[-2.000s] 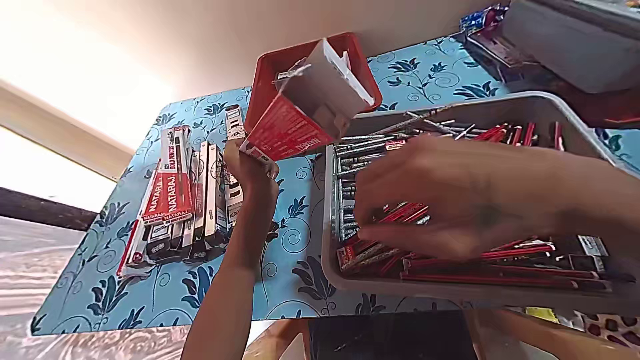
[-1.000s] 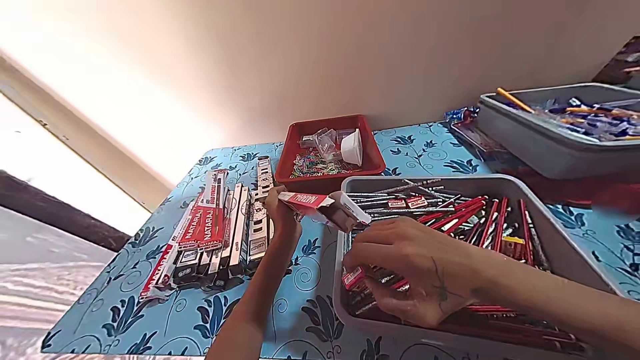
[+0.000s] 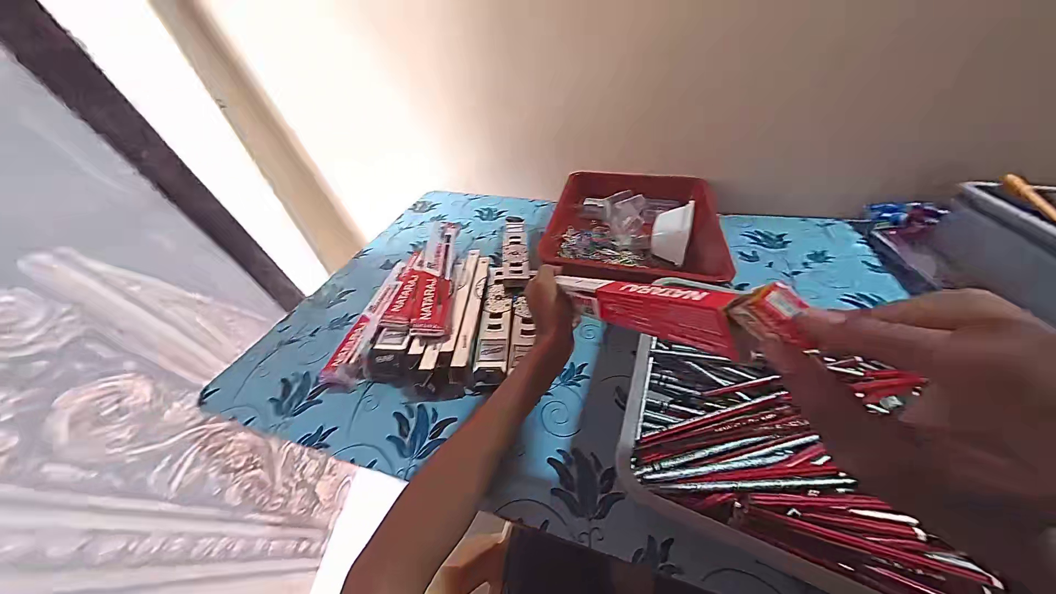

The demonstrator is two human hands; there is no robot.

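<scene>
My left hand [image 3: 554, 315] grips the far end of a red and white cardboard pencil box [image 3: 660, 309], held level above the table. At the box's right end, my right hand [image 3: 932, 363] pinches a small red and white packet [image 3: 780, 313] between thumb and fingers; the packet is at the box's end, and whether it is partly inside I cannot tell. Below the hands, a grey plastic tray [image 3: 631, 450] holds many loose red and dark silver pencils [image 3: 742, 445]. My right hand and forearm hide part of the tray.
Left of my left hand lie pencil packs [image 3: 429, 297] and narrow boxes [image 3: 492, 330] on the blue floral tablecloth [image 3: 412, 433]. Behind stands a red basket [image 3: 718, 239] with clips, clear plastic pieces and a white cup [image 3: 673, 233]. Another grey tray [image 3: 990, 239] is at the right.
My right hand has risen from the pencil tray to the end of the box, with the small packet in its fingers. The view has swung left.
</scene>
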